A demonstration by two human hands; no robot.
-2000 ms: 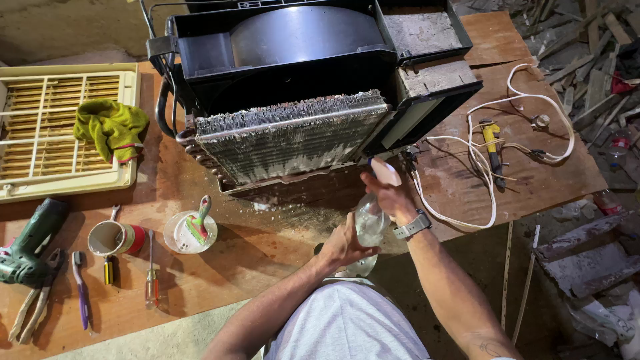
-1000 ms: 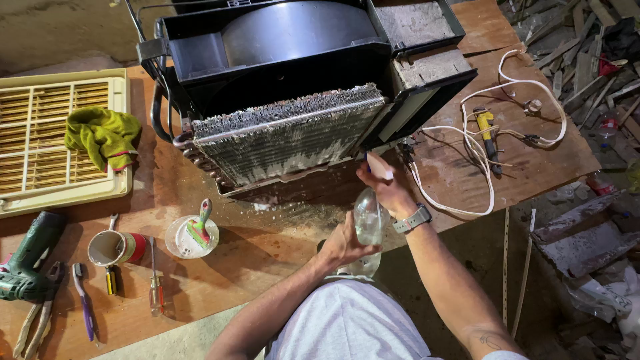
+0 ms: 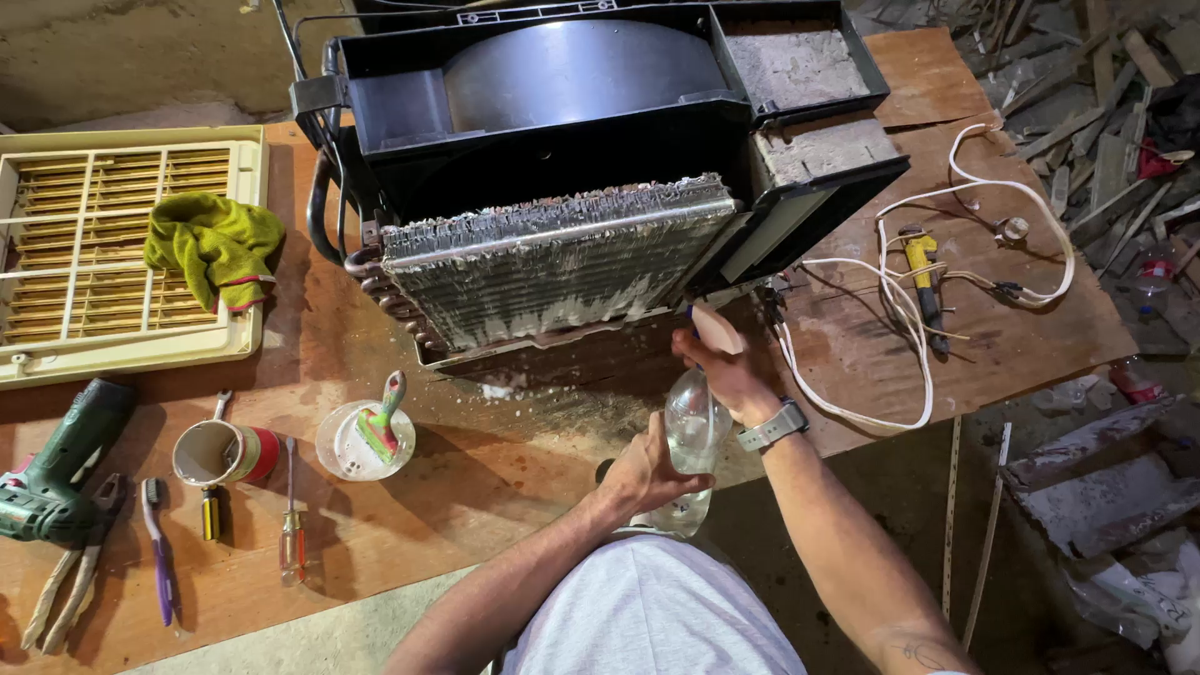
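A clear plastic spray bottle with liquid in it is held upright at the table's front edge. My right hand grips its pale trigger head, close below the lower right corner of the finned coil. Around the bottle's body is my left hand. The coil belongs to an opened air-conditioner unit with a black housing; white foam lies on its fins. Some foam has dropped onto the wooden table. Left of my left hand, a tub of suds holds a paintbrush.
On the left are a cream grille with a green cloth, a power drill, pliers, a toothbrush, a can and screwdrivers. A white cable and yellow-handled tool lie right.
Both hands stay on the spray bottle below the coil. The view has shifted slightly; nothing else has plainly moved.
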